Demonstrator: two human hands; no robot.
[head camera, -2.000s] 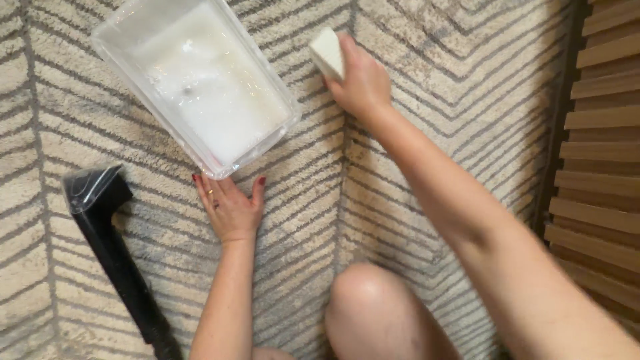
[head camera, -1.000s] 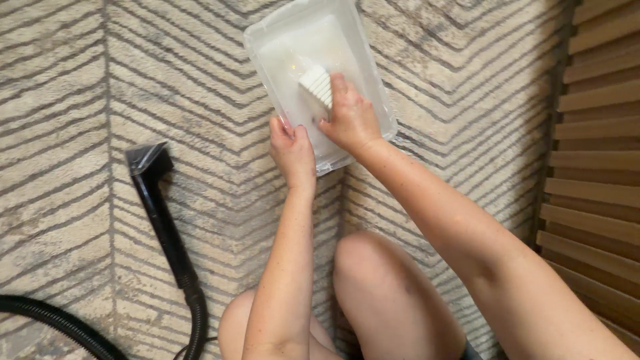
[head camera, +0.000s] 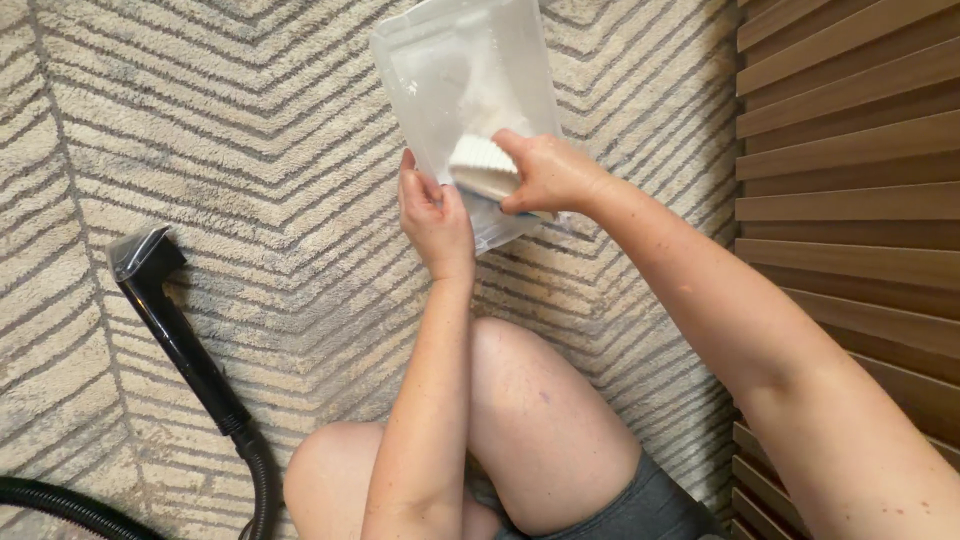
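Note:
A clear plastic tub (head camera: 420, 67) with whitish, sudsy liquid inside is at the top centre, over the patterned rug. My left hand (head camera: 435, 217) grips the near left wall of the tub. Inside the tub's near end, my right hand (head camera: 551, 172) holds a scrub brush (head camera: 484, 165) with white bristles, its bristle side turned up and to the left. The brush's far side is partly hidden by my fingers. The tub looks tilted, though whether its base touches the rug cannot be told.
A black vacuum hose handle (head camera: 184, 345) with a clear-fronted nozzle lies on the cream and grey chevron rug (head camera: 300, 300) at the left. Its ribbed hose (head camera: 67, 510) curves along the bottom left. Brown slatted furniture (head camera: 847, 157) borders the right side. My bent knees are below the tub.
Two seconds ago the brush was on the rug right of the tub; it is now inside the tub. My left hand has gone from the rug beside the tub to its wall.

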